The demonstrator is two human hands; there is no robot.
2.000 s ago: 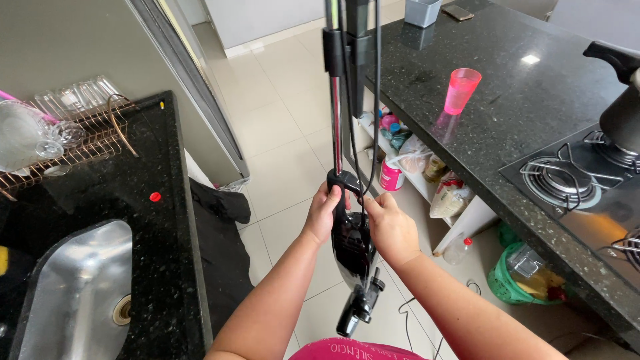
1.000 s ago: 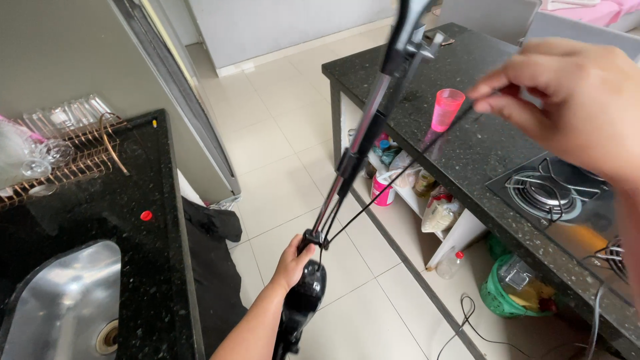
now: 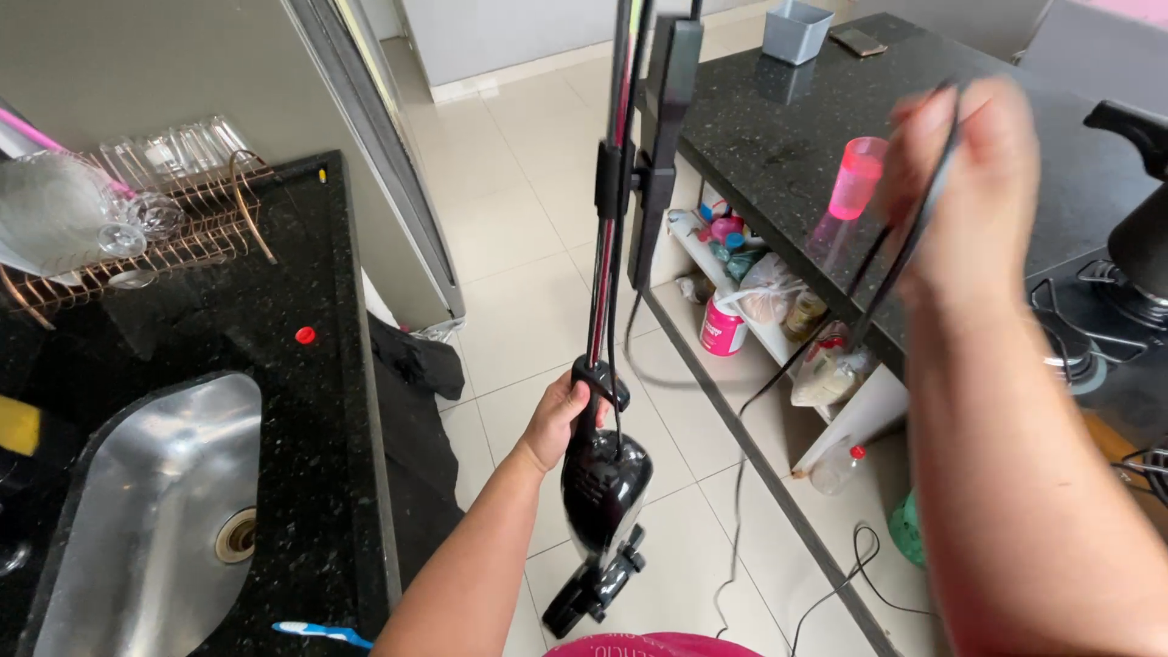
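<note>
A black upright stick vacuum cleaner (image 3: 604, 484) hangs upside-down or tilted before me, its long tube (image 3: 605, 292) running up out of view and its floor head (image 3: 595, 584) near my shirt. My left hand (image 3: 558, 415) is closed round the black grip at the tube's lower end. To the right, my right hand (image 3: 972, 182) is raised over the dark stone counter, blurred, with a loop of black power cord (image 3: 922, 214) in its fingers. The cord drops from that hand toward the floor. A long black attachment (image 3: 666, 137) is clipped beside the tube.
On the left are a steel sink (image 3: 169, 502), a wire dish rack (image 3: 201, 228) with glassware and a red cap (image 3: 306, 335). The right counter (image 3: 757, 119) bears a pink cup (image 3: 856, 178), a grey container (image 3: 796, 32) and a stove with a pot (image 3: 1141, 228). Cord (image 3: 853, 570) trails across the floor.
My right hand has gone from the vacuum's grip to above the right counter, with cord in its fingers. My left hand has stayed on the grip. The vacuum, tilted one second ago, now stands nearer vertical.
</note>
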